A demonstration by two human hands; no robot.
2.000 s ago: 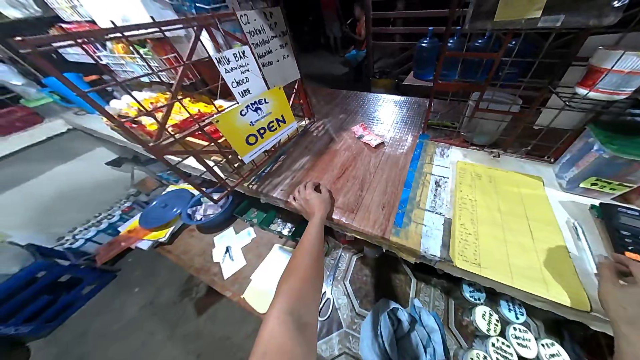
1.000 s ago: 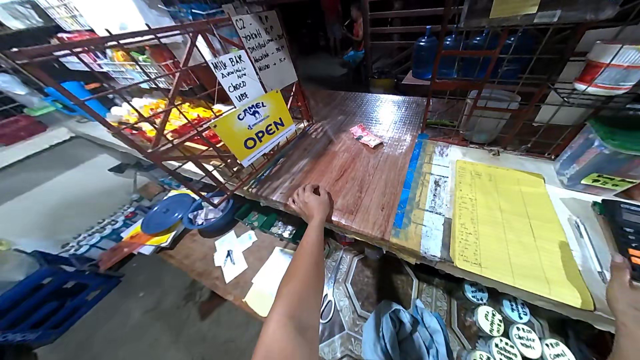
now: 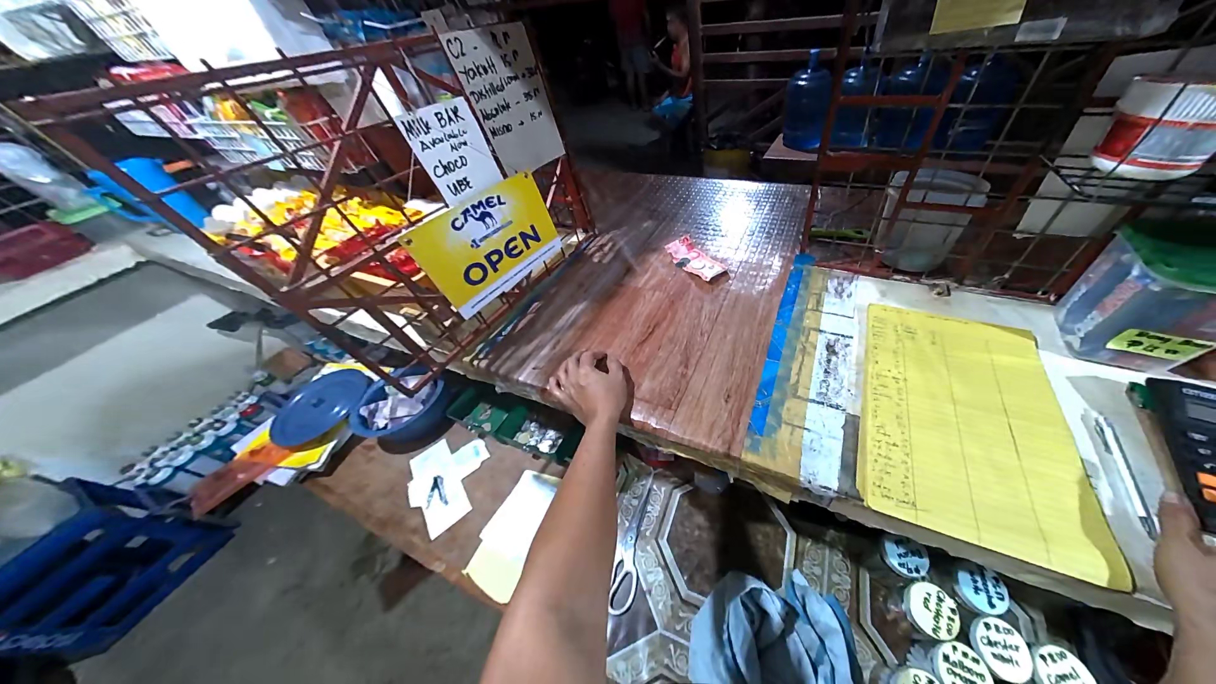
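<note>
My left hand (image 3: 591,385) rests with curled fingers on the front edge of the wood-patterned counter (image 3: 703,361); whether anything is under the fingers is hidden. A small pink packet (image 3: 695,258) lies farther back on the counter. At the right edge, my right hand (image 3: 1182,546) touches the lower end of a black calculator (image 3: 1187,427) and is partly cut off by the frame. Beside it lie a pen (image 3: 1125,475) and a yellow ruled sheet (image 3: 978,437) with handwriting.
A rusty metal grille (image 3: 313,275) with an open sign (image 3: 484,242) borders the counter's left. Below are a blue bowl (image 3: 404,408), green coin trays (image 3: 522,427), scissors (image 3: 625,570), a blue cloth (image 3: 774,632) and lidded jars (image 3: 999,646). A clear bin (image 3: 1130,304) stands right. People are in the dark background.
My right hand and the calculator show at the right edge, the calculator a little lower in view than two seconds ago. My left hand stays at the counter's edge.
</note>
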